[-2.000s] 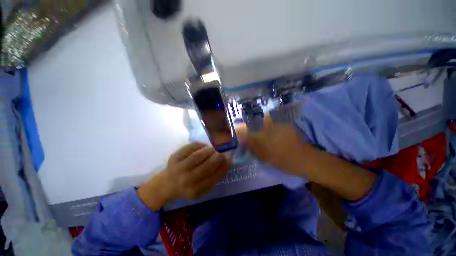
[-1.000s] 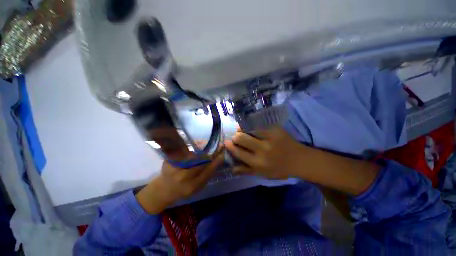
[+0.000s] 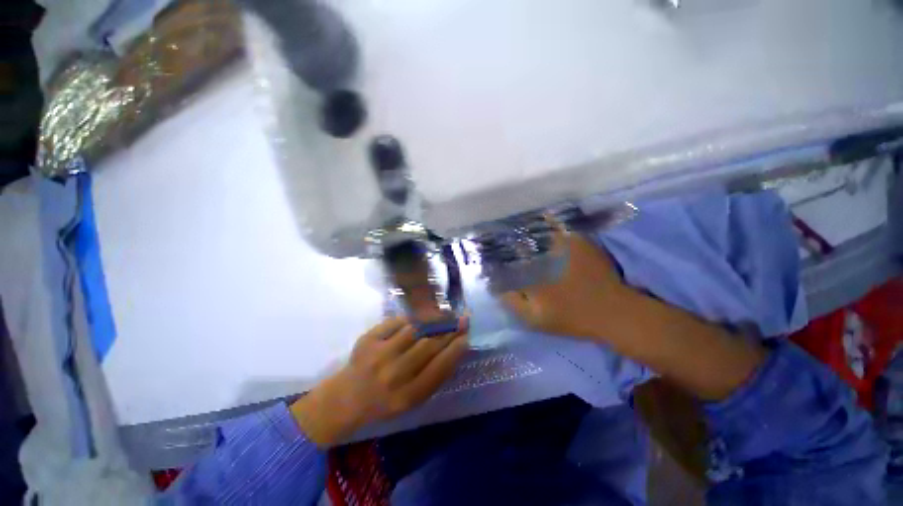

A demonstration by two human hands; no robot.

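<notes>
The light blue garment piece (image 3: 713,259) lies bunched right of the needle area, and part of it runs under my right hand and over the table's front edge. My left hand (image 3: 396,374) rests left of the needle with fingertips at the cloth's near end, partly behind the shiny guard (image 3: 426,287). My right hand (image 3: 569,287) lies on the cloth just right of the needle, fingers bent down on it. The white sewing machine head (image 3: 554,109) hangs over both hands. The needle and presser foot are too blurred and glared to tell apart.
Dark and red snips (image 3: 814,237) lie at the right of the white table (image 3: 218,287). A brown shiny packet (image 3: 109,94) is at the back left. Blue tape (image 3: 94,277) and pale cloth (image 3: 35,296) are at the left edge. A red bag (image 3: 853,336) is at the lower right.
The view has shifted, so the machine head sits lower. My hands, close together a second ago, are now apart; my right hand is higher, beside the needle area. The guard looks narrower.
</notes>
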